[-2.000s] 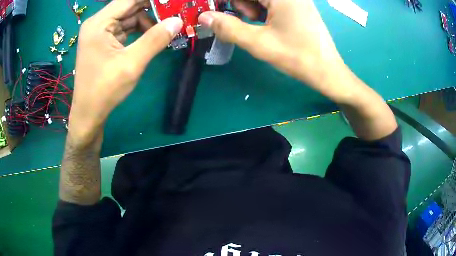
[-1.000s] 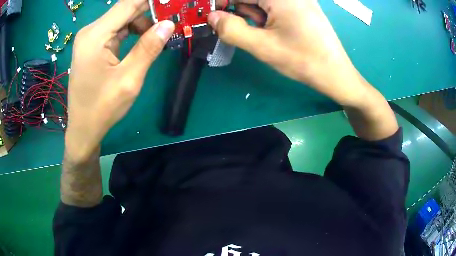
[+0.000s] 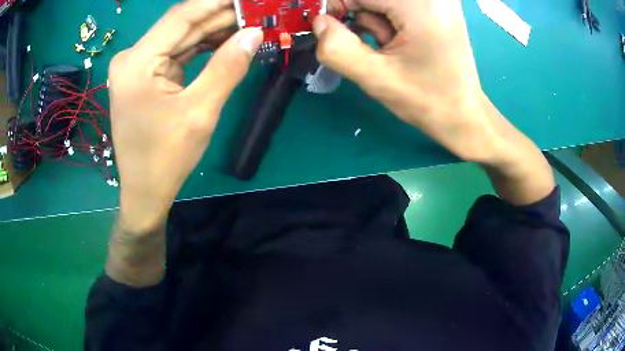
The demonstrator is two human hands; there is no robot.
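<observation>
A red circuit board (image 3: 277, 15) with pale side edges is held between both hands at the top edge, its upper part cut off by the frame. A red plug with a thin red wire sits at its lower edge. My left hand (image 3: 179, 103) grips its left side, thumb on the lower left corner. My right hand (image 3: 404, 82) holds its right side, thumb near the lower right corner; the other fingers are partly hidden. Below the board is the black handheld unit body (image 3: 264, 127), its handle slanting down-left, with a grey-white mesh piece (image 3: 323, 80) beside it.
Black ribbed parts (image 3: 58, 92) with tangled red wires (image 3: 79, 110) and white plugs lie at left, near a cardboard box edge (image 3: 19, 179). Small brass-coloured parts (image 3: 96, 42) lie upper left. A white strip (image 3: 504, 19) lies upper right. The green bench's front edge runs below the handle.
Both hands and the board sit further right in the picture than a second ago, and the bench items have shifted right too. The board is still held in both hands.
</observation>
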